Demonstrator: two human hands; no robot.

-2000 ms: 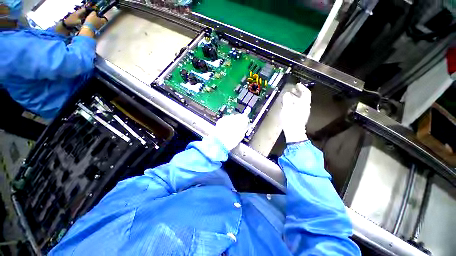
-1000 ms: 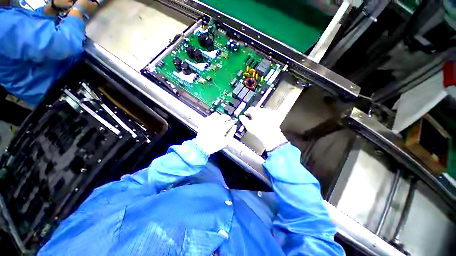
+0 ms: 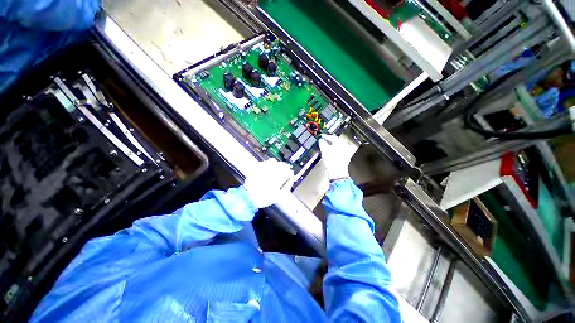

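A green circuit board (image 3: 268, 104) crowded with parts sits in a dark pallet (image 3: 239, 134) on the conveyor. A red ring with yellow leads (image 3: 313, 123) is near the board's right end. My gloved left hand (image 3: 270, 182) is at the pallet's near right corner, on the conveyor rail; its fingertips are hard to make out. My gloved right hand (image 3: 336, 155) is at the pallet's right edge, its fingers at the grey blocks beside the ring. Whether either hand grips anything cannot be told.
A black tote (image 3: 189, 148) with stacked dark pallets (image 3: 63, 183) stands at the left. Another person's blue sleeve (image 3: 47, 25) is at top left. Green shelf (image 3: 334, 53) lies beyond the far rail (image 3: 378, 140). A brown parts box (image 3: 474, 226) is at right.
The view has shifted, showing more shelves at right. My right hand has moved away from my left, up along the pallet's right edge. The other person's hands have left the view.
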